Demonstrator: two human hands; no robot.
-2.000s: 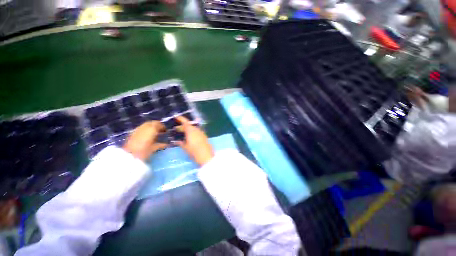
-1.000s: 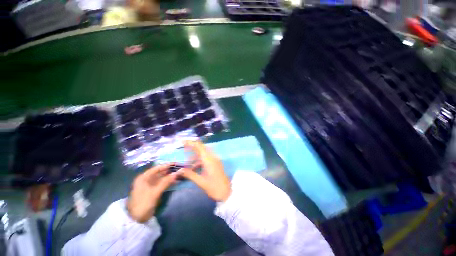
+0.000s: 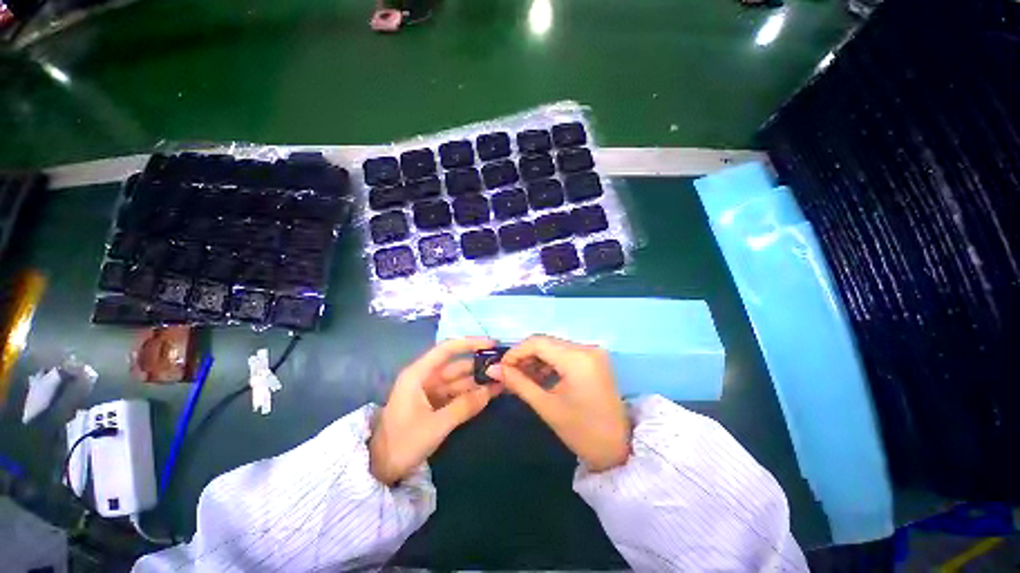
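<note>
A small black rounded-square unit [image 3: 488,363] is held between both hands over the near edge of a light-blue film [image 3: 660,336]. My left hand [image 3: 428,405] grips the unit from the left with thumb and fingers. My right hand [image 3: 573,397] pinches its right side, and a small pale spot shows at the fingertips; whether it is a piece or a nail I cannot tell. Behind the film lies a clear blister tray [image 3: 419,293] with rows of black square units. Its front row has a gap. The fingers hide part of the held unit.
A darker filled tray [image 3: 229,241] lies at left. Below it are a brown block [image 3: 168,354], blue rod [image 3: 187,425], white scraps [image 3: 263,381] and white box with cable [image 3: 121,457]. At right are long blue film [image 3: 808,358] and a tall black tray stack [image 3: 923,246]. A green belt [image 3: 280,78] runs behind.
The view has moved lower and closer. Both hands have drawn back from the blister tray to the blue film, and the black unit now shows between the fingertips.
</note>
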